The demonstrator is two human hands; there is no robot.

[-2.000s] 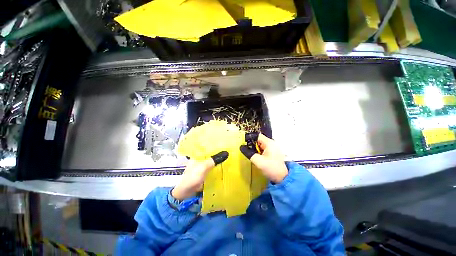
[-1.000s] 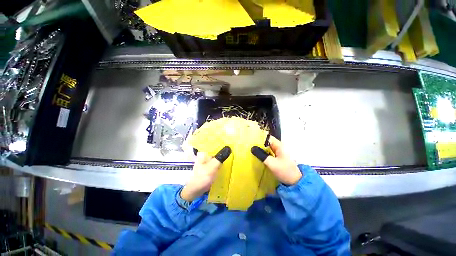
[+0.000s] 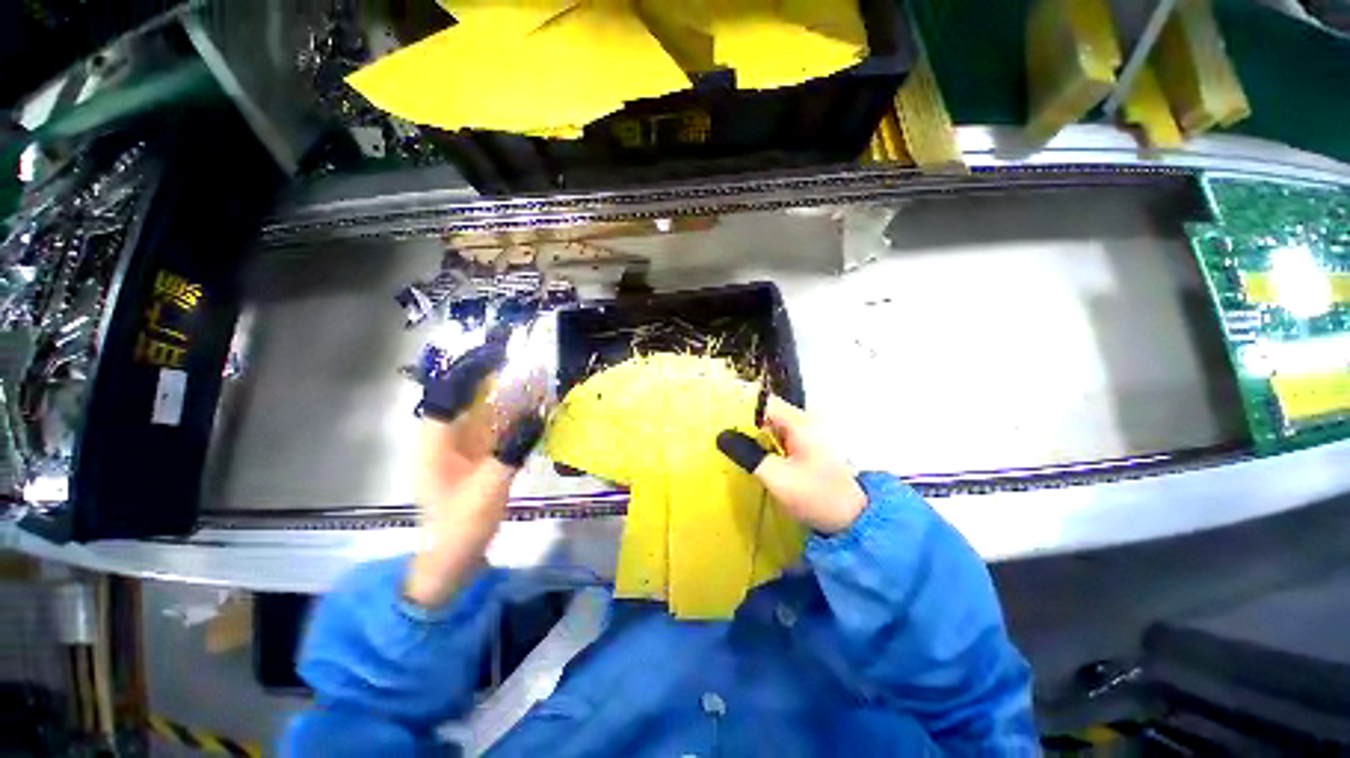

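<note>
A fan of yellow strips (image 3: 689,489) is spread in front of my chest, its wide end over the near part of a small black tray (image 3: 674,308). Thin tan slivers (image 3: 696,344) lie in the tray. My right hand (image 3: 807,471) grips the fan at its right side, with a black cover on the thumb. My left hand (image 3: 471,444) is blurred, off the fan at its left, over the edge of the metal parts. Its fingers are apart, with black covers on some fingertips, and I see nothing held in it.
Silver metal parts (image 3: 489,296) lie left of the tray. A tall black bin (image 3: 163,348) of shiny parts stands far left. A black shelf bin (image 3: 666,141) with yellow fans is behind. Green circuit boards (image 3: 1281,319) are at far right. Conveyor rails run in front and behind.
My left hand has let go of the fan and moved left, with its fingers opened. My right hand still holds the fan. The view has shifted slightly.
</note>
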